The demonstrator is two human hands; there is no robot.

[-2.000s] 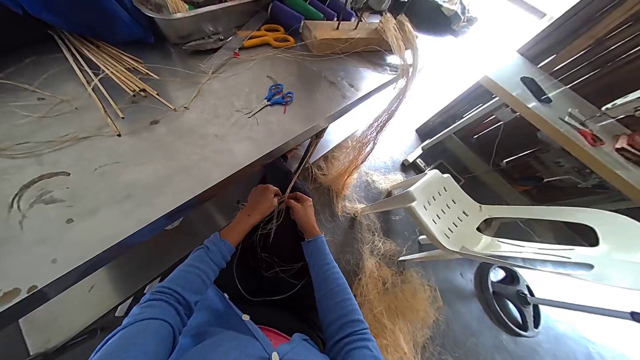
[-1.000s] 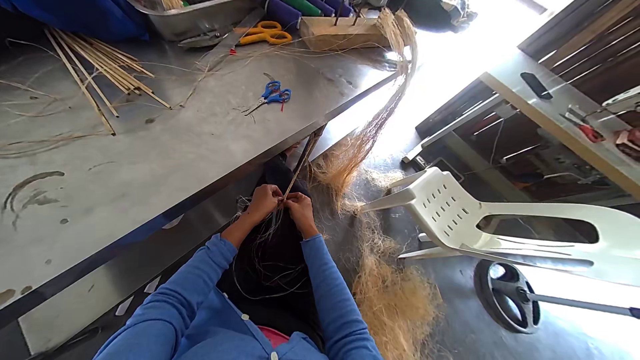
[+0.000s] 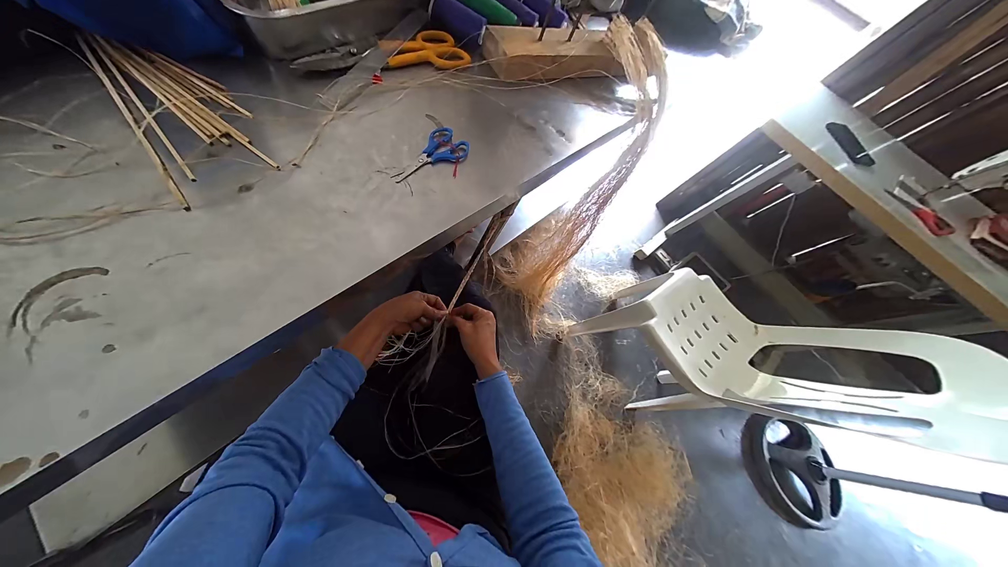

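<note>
A narrow braid of plant fibre runs down from under the table's edge to my fingers above my lap. Its near end is pinched by my left hand and my right hand, with the fingertips almost touching. Loose strands fan out below the fingers and curl over my dark clothing. Blue-handled scissors lie on the metal table, and a long hank of fibre hangs over the table's far corner.
Thin sticks, orange-handled scissors, a metal tray and a wooden block stand or lie on the metal table. Right of me are a tipped-looking white plastic chair, a wheel and a fibre heap on the floor.
My left hand has shifted slightly, with its fingers more spread out to the left of the braid. Both hands stay at the braid's end.
</note>
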